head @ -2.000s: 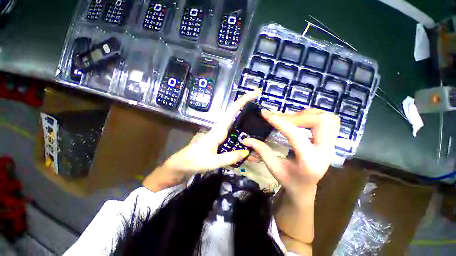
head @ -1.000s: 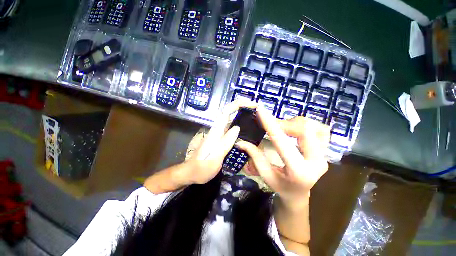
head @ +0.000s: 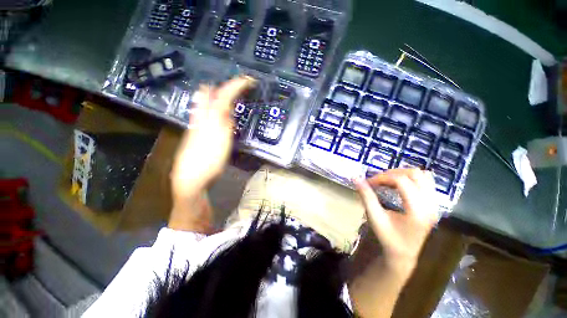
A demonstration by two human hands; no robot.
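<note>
The phone tray (head: 299,133) holds several black keypad phones; one (head: 271,122) lies in a front pocket, and another (head: 240,113) is partly covered by my left hand. My left hand (head: 205,140) is blurred over the tray's front edge, thumb and fingers apart, with no phone visible in it. The lens tray (head: 329,163) has dark-framed square pockets with pale centres. My right hand (head: 401,208) is at its front edge, fingers bent and thumb near the index fingertip. Something dark and grey shows under the fingers; whether it is held is unclear.
Thin metal tools (head: 429,67) lie behind the lens tray. A white scrap (head: 524,171) and a whitish device (head: 550,151) are at the right. An open carton with dark contents (head: 118,171) stands below left, and one with crumpled film (head: 461,292) below right.
The phone held between both hands is no longer seen in them. My left hand has moved left and forward over the phone tray; my right has moved right to the lens tray's front edge.
</note>
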